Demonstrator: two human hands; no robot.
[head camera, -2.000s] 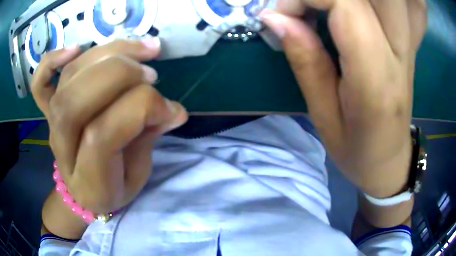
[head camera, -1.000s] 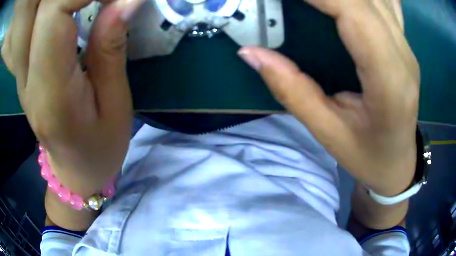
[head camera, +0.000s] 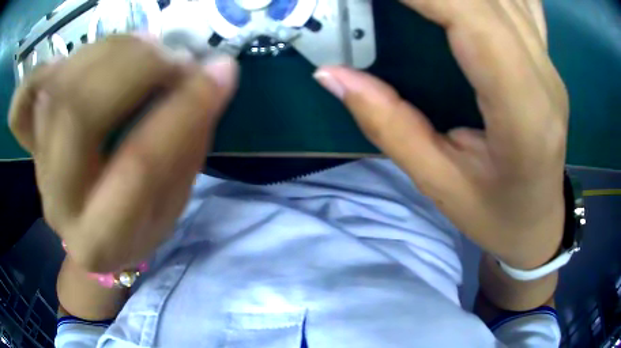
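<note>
The pale metal bracket assembly (head camera: 327, 34) lies across the top of the view, cut off by the upper edge. Blue-and-white wheels (head camera: 269, 10) show through it, and shiny beads (head camera: 267, 47) show below its notched lower edge. My left hand (head camera: 122, 149) is blurred and covers the bracket's left lower edge. Its thumb and forefinger tips are close together by the notch; any part between them is hidden. My right hand (head camera: 470, 129) is at the right, thumb tip by the bracket's lower right corner. Its other fingertips are cut off at the top.
The bracket is over a green-topped bench (head camera: 286, 122), whose front edge runs just before my light blue work garment (head camera: 306, 238). Dark wire racks stand low at both sides. A yellow floor line (head camera: 602, 193) shows at the right.
The bracket has shifted left from two seconds ago, and its right end now shows. My left hand has moved toward the notch. My right hand has come away from the beads, thumb now lower.
</note>
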